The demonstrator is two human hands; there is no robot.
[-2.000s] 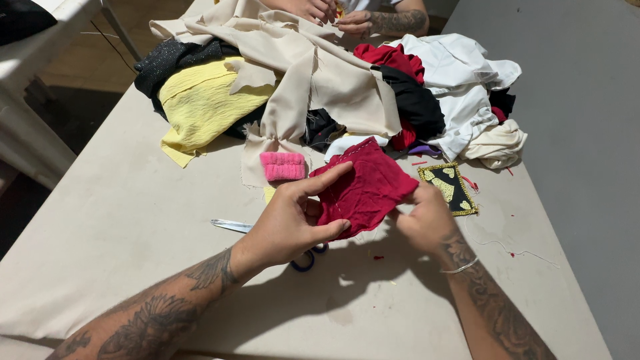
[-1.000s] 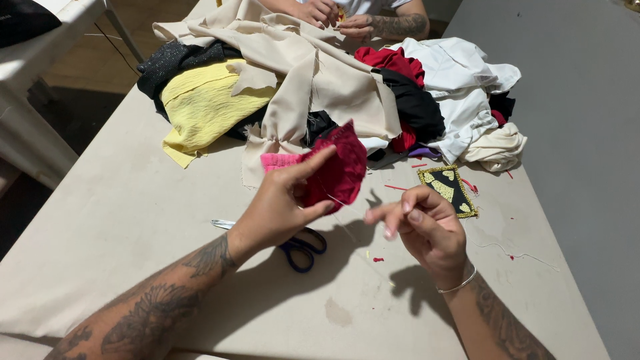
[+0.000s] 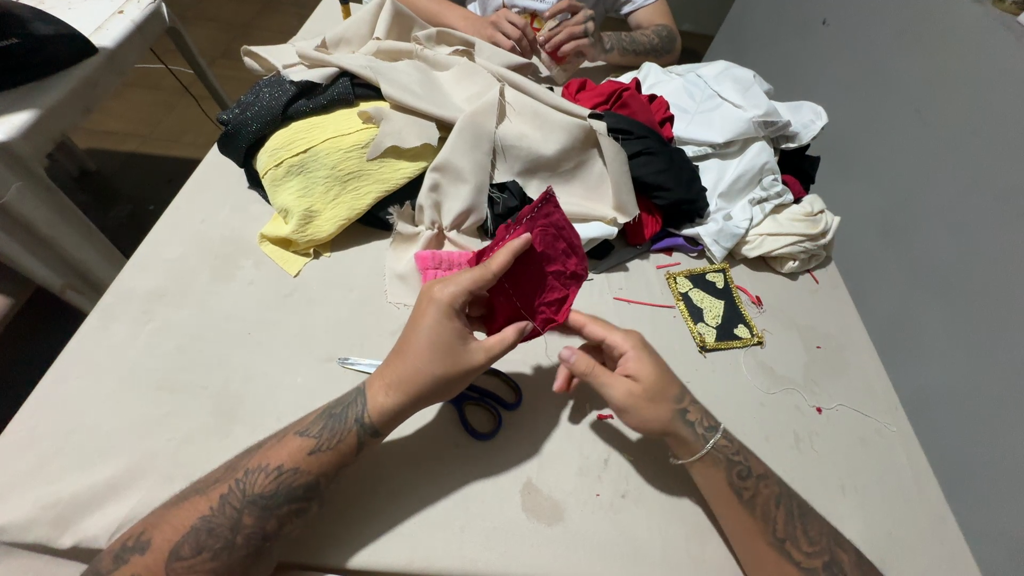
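My left hand (image 3: 448,328) grips a piece of crimson fabric (image 3: 544,264) between thumb and fingers, raised above the table. A light line of stitches runs near its upper left edge, and a thin thread crosses its lower part. My right hand (image 3: 612,368) is at the lower right corner of the fabric, its forefinger at the edge; whether it pinches thread or a needle I cannot tell. Behind the left hand, a pink gathered fabric piece (image 3: 440,262) is partly hidden. Scissors with dark blue handles (image 3: 486,404) lie below the left hand, their middle covered by it.
Beige cloth (image 3: 528,152), yellow fabric (image 3: 336,168), black fabric (image 3: 656,168) and white fabric (image 3: 720,104) are heaped across the table (image 3: 240,336). A black and gold patch (image 3: 710,308) lies at right near red scraps and loose thread. Another person's hands (image 3: 544,36) work beyond the heap.
The crimson fabric, spread between both hands two seconds ago, is now held by the left hand alone. My right hand moved away from it, then came back to its lower corner.
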